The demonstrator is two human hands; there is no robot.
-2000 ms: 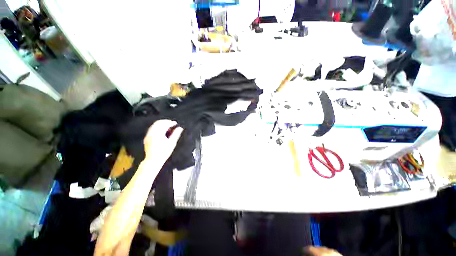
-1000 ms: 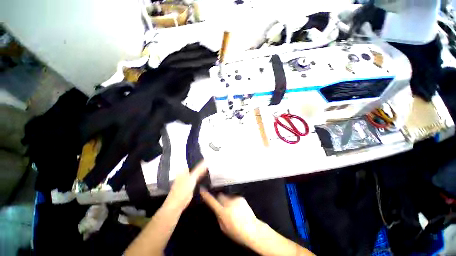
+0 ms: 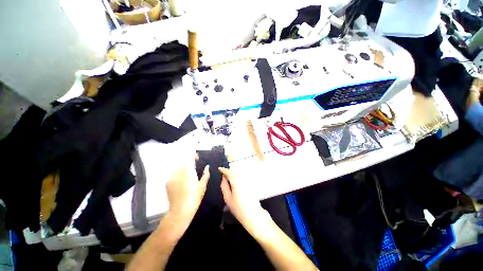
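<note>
A black fabric strip (image 3: 213, 182) lies flat in front of the needle area and hangs over the table's near edge. My left hand (image 3: 185, 185) holds its left side, thumb and fingers on the cloth. My right hand (image 3: 238, 197) holds its right edge with the fingertips. The needle and presser foot area (image 3: 212, 127) is just beyond the strip's far end; I cannot tell if the foot touches the cloth. The white sewing machine head (image 3: 307, 74) stands behind, with a black band (image 3: 266, 87) draped over it.
A pile of black pieces (image 3: 124, 100) lies left, with a grey strip (image 3: 139, 185) hanging beside it. Red scissors (image 3: 286, 138), a tan bar (image 3: 255, 140) and a plastic bag (image 3: 347, 142) lie right. Another person's arm (image 3: 473, 100) shows at far right.
My left hand left the pile and both hands came together on one black strip. The strip's far end has moved up to the needle area. The view has shifted right.
</note>
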